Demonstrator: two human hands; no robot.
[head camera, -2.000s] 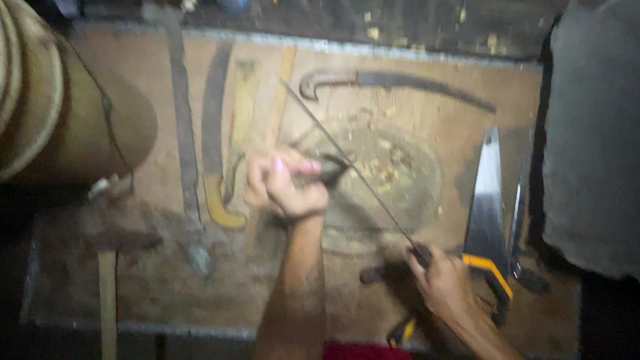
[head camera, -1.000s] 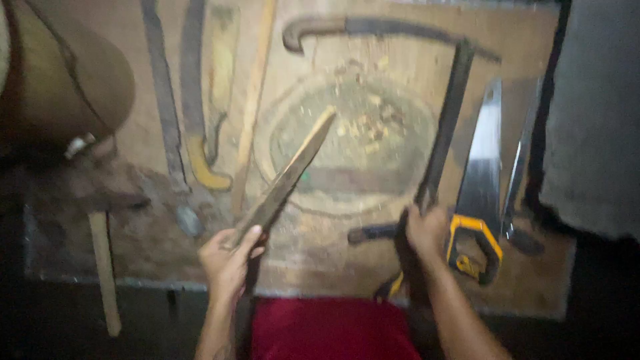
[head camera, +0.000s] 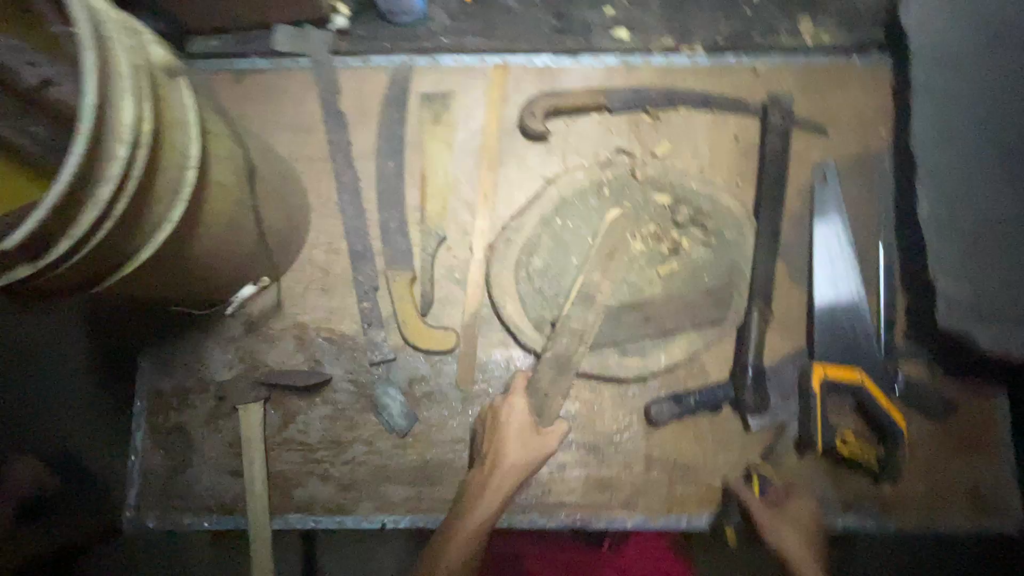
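Note:
My left hand (head camera: 516, 436) grips the near end of a long flat wooden piece (head camera: 572, 344), whose narrow tip lies over a round wood block (head camera: 512, 296) scattered with chips. At the lower right, my blurred right hand (head camera: 780, 512) is at a black-and-yellow handled tool (head camera: 744, 500) near the table's front edge; the tool's kind is unclear and I cannot tell how firmly it is held. Just above that hand lie a long dark blade (head camera: 764, 248) and a short dark handle (head camera: 692, 402). A handsaw (head camera: 840, 288) with a yellow-and-black handle is close by on the right.
A curved machete (head camera: 396, 176), a long dark blade (head camera: 348, 200) and a thin wooden strip (head camera: 484, 216) lie left of the block. A hammer (head camera: 256, 472), a grey stone (head camera: 394, 408) and a large bucket (head camera: 232, 184) are further left. A curved blade (head camera: 680, 100) lies behind the block.
My right hand has let go of the long dark blade and moved down toward the front edge. My left hand, shown around a dark tool two seconds ago, has the wooden piece in both later frames.

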